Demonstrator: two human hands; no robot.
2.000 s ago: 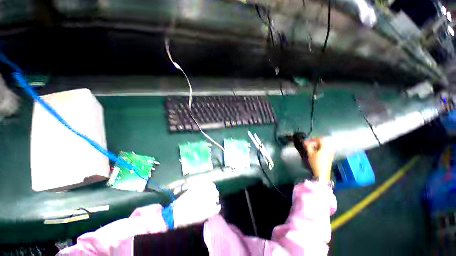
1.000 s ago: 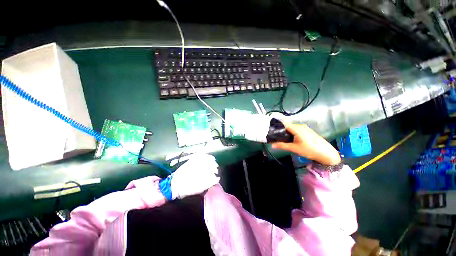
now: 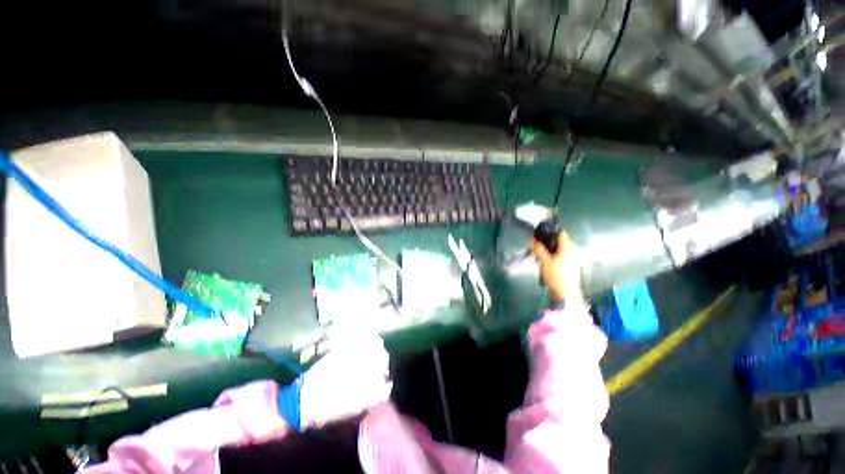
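Note:
Three green circuit boards lie in a row on the bench: the left one (image 3: pixel 215 313) is tilted, the middle one (image 3: pixel 346 287) is upright to me, and the right one (image 3: pixel 427 280) looks washed out by glare. My right hand (image 3: pixel 557 268) is bare and closed around a black handheld scanner (image 3: pixel 548 231), right of the boards, with a pale end towards the keyboard. My left hand (image 3: pixel 345 375), in a white glove with a blue wrist band, rests at the bench's front edge below the middle board. Its fingers are blurred, and I cannot tell if it holds anything.
A white box (image 3: pixel 79 245) stands at the left, crossed by a blue coiled cord (image 3: pixel 102 243). A black keyboard (image 3: pixel 389 193) lies behind the boards, with a thin white cable over it. Pale slim sticks (image 3: pixel 471 274) lie right of the boards. A blue bin (image 3: pixel 630 310) is beyond the front edge.
My right hand has moved the scanner away from the right board, back and to the right. My left hand stays at the front edge. The camera view has shifted.

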